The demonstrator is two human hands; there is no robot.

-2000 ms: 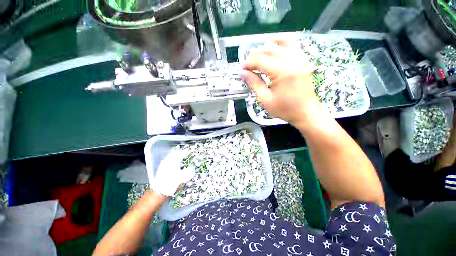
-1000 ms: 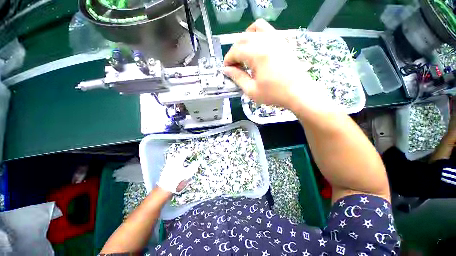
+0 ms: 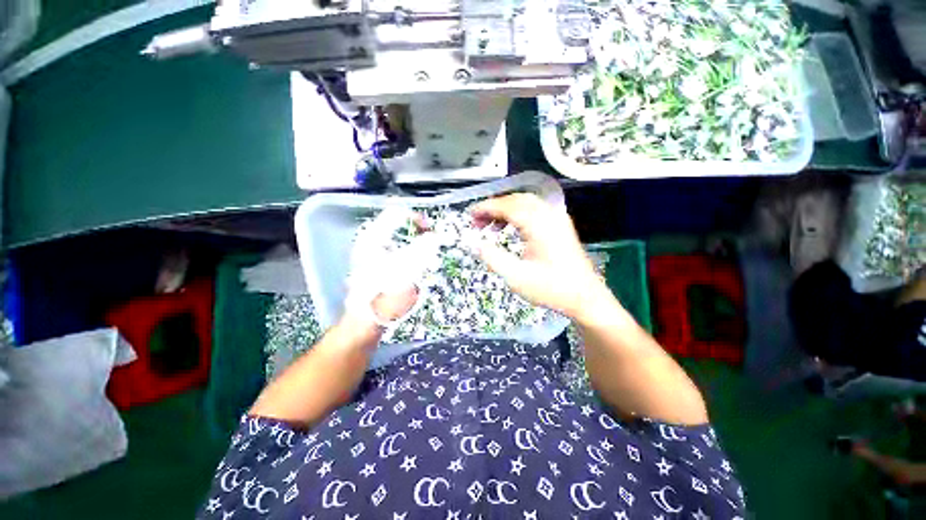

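The lap bin (image 3: 323,266), a translucent white tub, lies against my body below the machine. It holds many small white, dark and green pieces (image 3: 462,300). My left hand (image 3: 391,266), in a white covering, is over the left part of the bin. My right hand (image 3: 535,254), bare, is over the right part with fingers curled. The fingertips of both hands face each other above the pieces. The hands are overexposed, so I cannot tell whether either holds a piece. The silver machine head (image 3: 406,39) is above the bin with no hand at it.
A heaped supply bin (image 3: 690,168) stands on the green bench right of the machine, beside a clear tray (image 3: 838,86). A green crate (image 3: 232,350) is under the lap bin. Red objects (image 3: 162,345) stand below the bench. Another person's dark sleeve (image 3: 863,325) is at right.
My right hand has left the machine head and come down into the lap bin, beside my left hand. The view has tilted down, so the machine sits higher and the bowl feeder is out of view.
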